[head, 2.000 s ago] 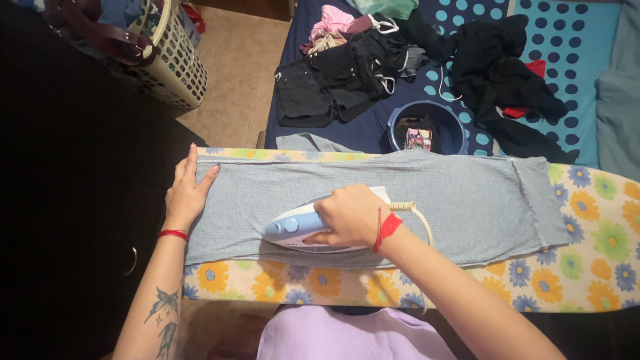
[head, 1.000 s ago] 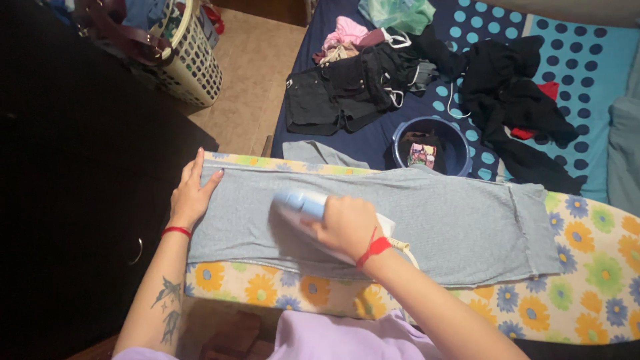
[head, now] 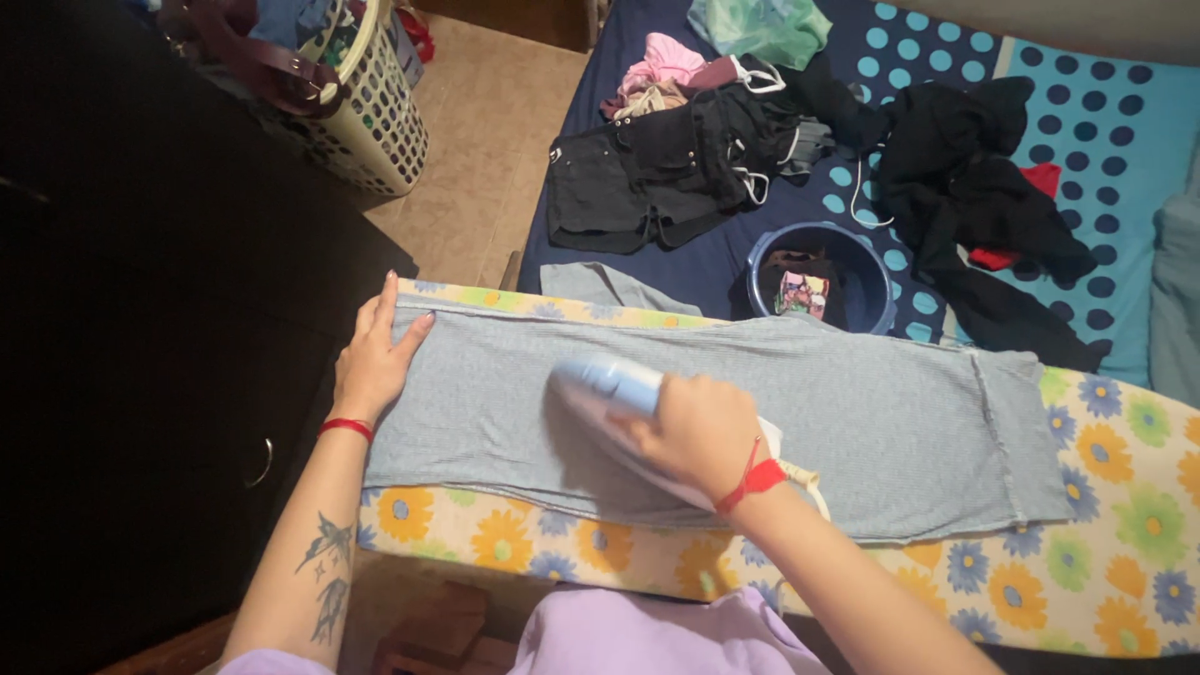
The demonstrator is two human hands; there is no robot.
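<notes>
A light grey ribbed garment (head: 900, 431) lies flat along an ironing board with a floral cover (head: 1116, 525). My right hand (head: 698, 431) is closed around the handle of a blue and white clothes iron (head: 609, 384), which is blurred and tilted over the middle of the cloth; whether its soleplate touches the cloth cannot be told. The iron's pale cord leaves its rear beside my right wrist. My left hand (head: 380, 361) rests with fingers apart on the garment's left end, at the board's edge, holding nothing.
Behind the board, a bed with a dotted blue sheet (head: 1078, 122) bears black denim shorts (head: 628, 178), a black garment (head: 966, 178) and a blue basin (head: 820, 230) with cloth inside. A laundry basket (head: 394, 131) stands at upper left. Dark furniture (head: 169, 328) borders the left side.
The iron, in my right hand, has turned from lying nearly sideways to pointing toward the upper left. My left hand stays on the garment's left end.
</notes>
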